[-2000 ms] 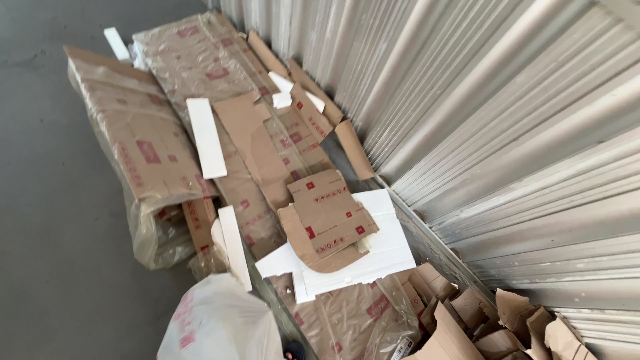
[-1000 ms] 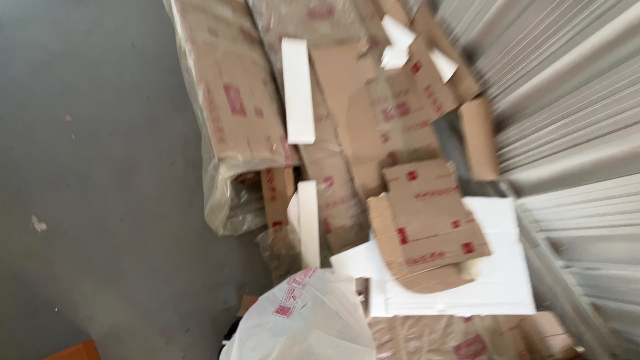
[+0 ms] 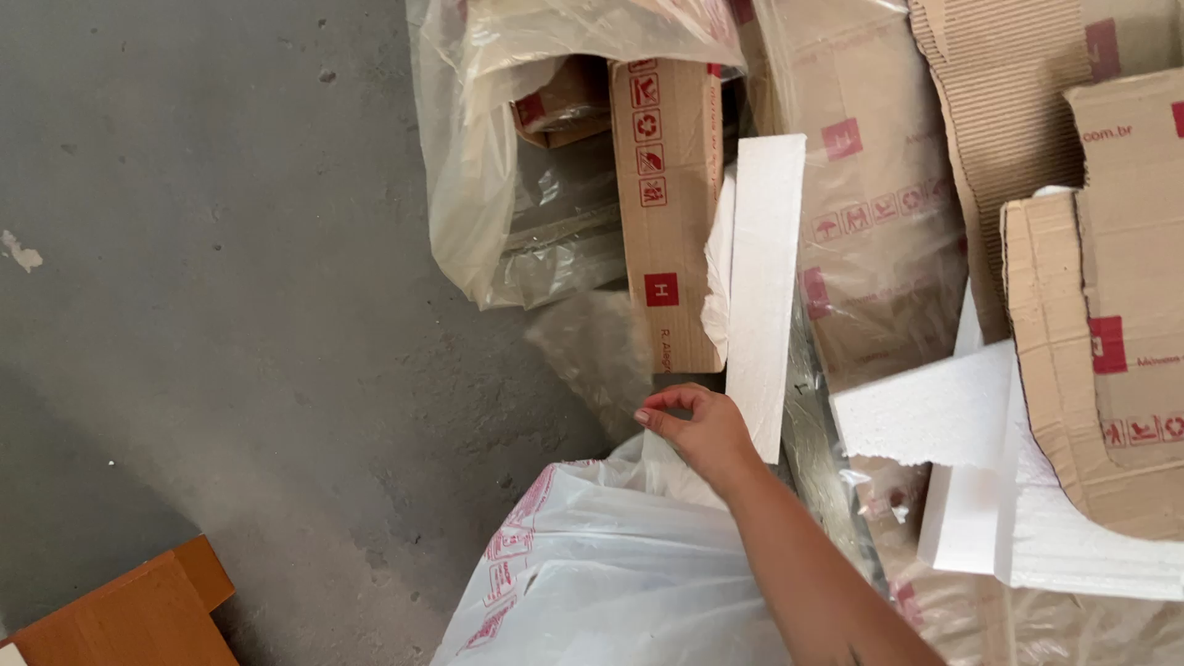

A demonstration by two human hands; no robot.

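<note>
My right hand (image 3: 689, 421) reaches in from the bottom right. Its thumb and index finger are pinched together at the lower right edge of a crumpled piece of clear plastic film (image 3: 592, 347). Just above the hand is the end of a long cardboard box (image 3: 673, 231) with red printing. A white foam strip (image 3: 768, 296) lies on the right side of that box. Below the hand, partly behind my forearm, bulges a translucent white plastic bag (image 3: 610, 573) with pink printing. My left hand is out of view.
Plastic-wrapped cardboard packages (image 3: 869, 324) lie to the right, under torn cardboard (image 3: 1045, 361) and white foam sheets (image 3: 1082, 555). An open plastic sleeve (image 3: 462, 185) surrounds boxes at the top. A brown wooden piece (image 3: 139, 610) lies on the grey floor (image 3: 231, 324) at bottom left.
My right hand has come into view and reached the clear film between the box end and the white bag. The view has moved closer to that spot.
</note>
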